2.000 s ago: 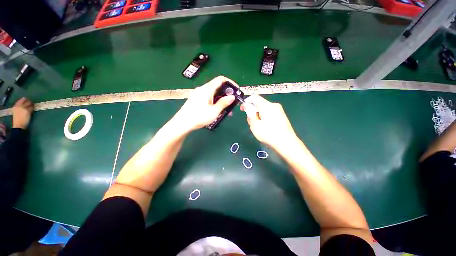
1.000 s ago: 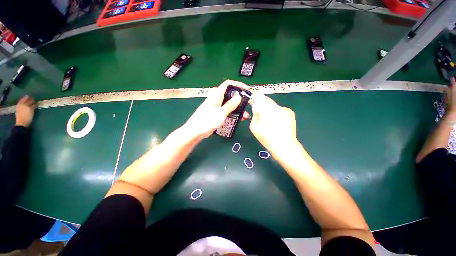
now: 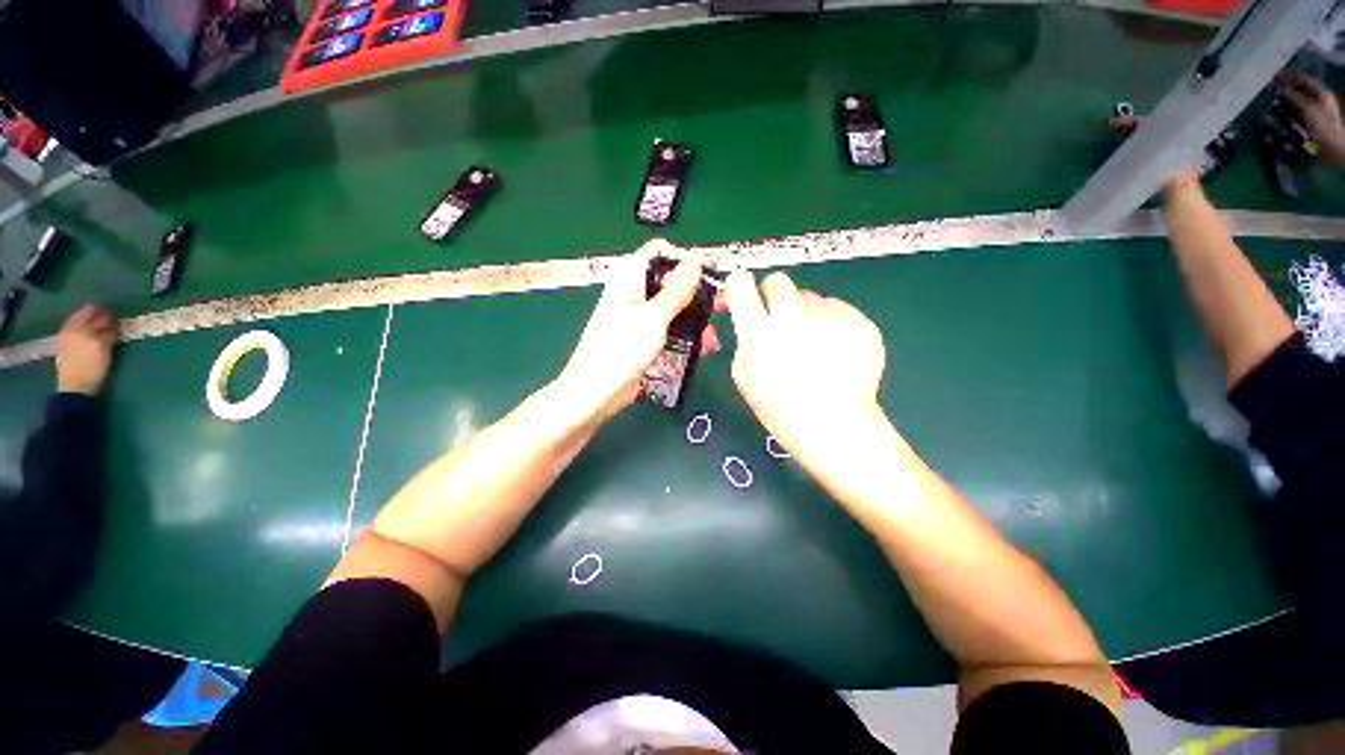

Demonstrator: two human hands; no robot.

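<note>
A black keypad handset (image 3: 671, 362) is held above the green bench near the metal edge strip. My left hand (image 3: 623, 328) grips its upper part, with the thumb across the face and the keypad end pointing down. My right hand (image 3: 804, 362) is at the handset's top right corner, fingertips pinched together on a small pale bit, too small to make out. Several thin white rings (image 3: 736, 472) lie on the bench below my hands; another white ring (image 3: 586, 568) lies nearer to me.
A tape roll (image 3: 248, 375) lies at left. Beyond the metal strip (image 3: 487, 280), spaced handsets (image 3: 662, 183) lie on the belt. A red tray (image 3: 376, 42) stands at the back. A grey post (image 3: 1180, 126), a neighbour's arm (image 3: 1227, 280) and a white ring heap (image 3: 1317, 307) are at right.
The belt handsets have moved left. The handset in my left hand has turned more upright. The right-hand neighbour's arm now reaches over the metal strip to the belt.
</note>
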